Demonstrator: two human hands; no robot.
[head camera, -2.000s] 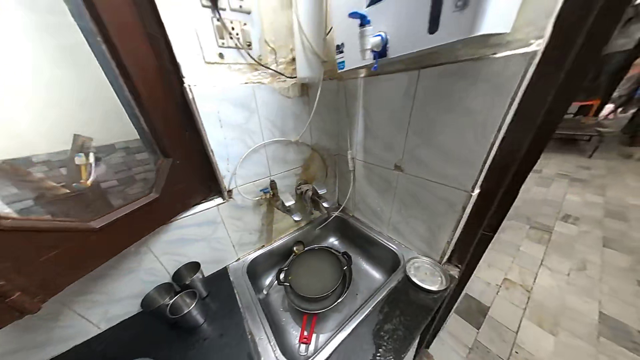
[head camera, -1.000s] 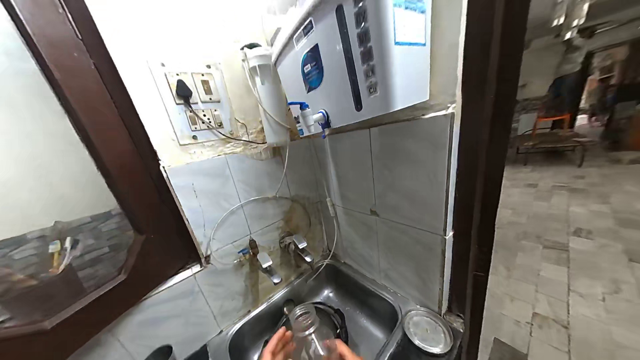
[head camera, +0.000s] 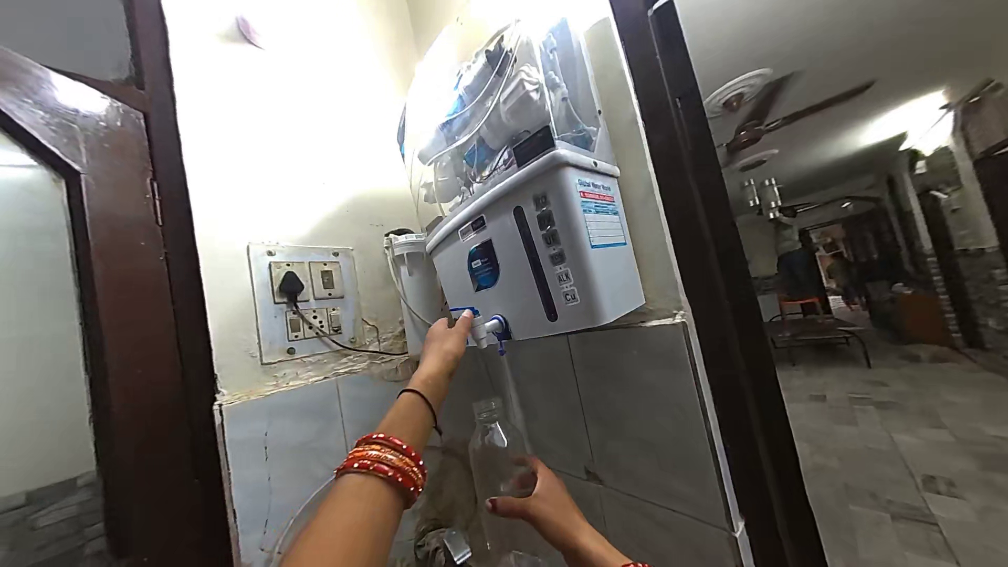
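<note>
My left hand (head camera: 447, 340), with red bangles and a black band at the wrist, reaches up to the blue-levered tap (head camera: 482, 329) of a wall-mounted water purifier (head camera: 528, 252). Its thumb and fingers are at the lever. Below the tap, my right hand (head camera: 537, 500) holds a clear bottle (head camera: 496, 465) upright around its side. The bottle's open mouth is beneath the spout, with a gap between them. Whether water is running cannot be told.
A switchboard (head camera: 302, 303) with a black plug is on the wall at the left, beside a white filter housing (head camera: 417, 287). A sink faucet (head camera: 453, 545) shows below. Dark door frames stand at both sides; people are far off in the room at right.
The view has tilted up to the purifier. My left hand has risen from beside the bottle to the tap lever. My right hand still has the bottle, which is now below the spout.
</note>
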